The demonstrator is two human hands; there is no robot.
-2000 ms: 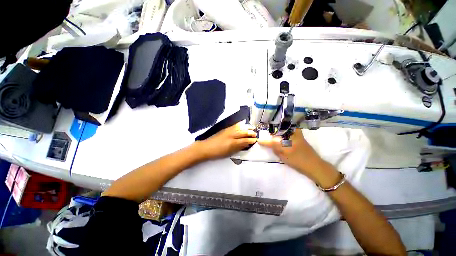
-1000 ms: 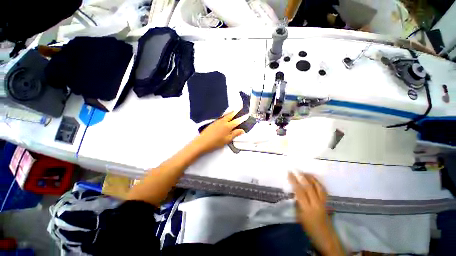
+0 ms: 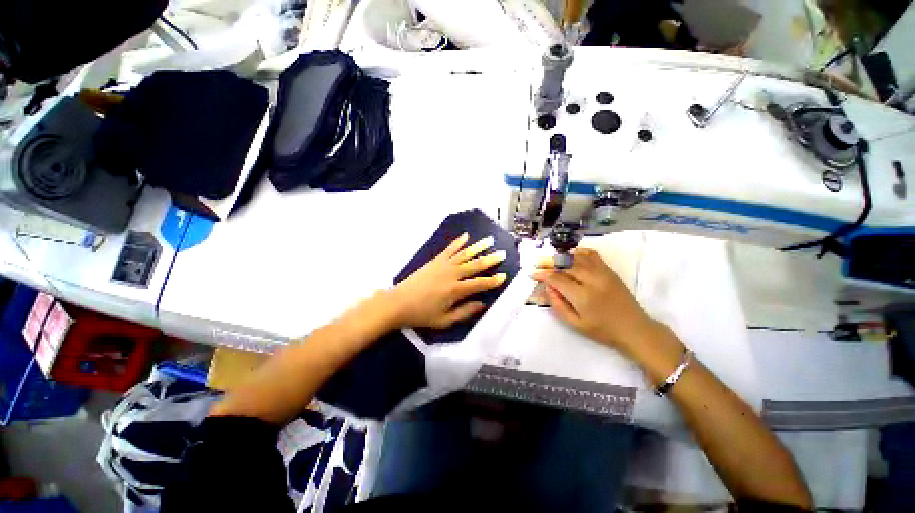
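A dark cut panel [image 3: 441, 237] lies on the white backing strip [image 3: 502, 326] just left of the needle area. My left hand [image 3: 451, 285] lies flat on this panel with its fingers spread. A second dark panel [image 3: 376, 373] on the strip hangs over the table's front edge below my left forearm. My right hand [image 3: 592, 296] is just right of and below the presser foot [image 3: 527, 228], fingertips together at the white cloth; whether they pinch it is unclear. The white sewing machine head [image 3: 702, 215] stands behind my right hand.
A fanned panel stack [image 3: 336, 130] stands at the back, left of the machine. A larger dark fabric pile [image 3: 196, 135] and a grey coiled item [image 3: 55, 165] lie further left. A grey ruler strip [image 3: 562, 393] runs along the front edge. A red crate [image 3: 105, 351] is below left.
The single panel on the table is now under my left hand by the needle. The strip with panels has come toward the lap on the left. My right hand has moved from the front edge to the needle area.
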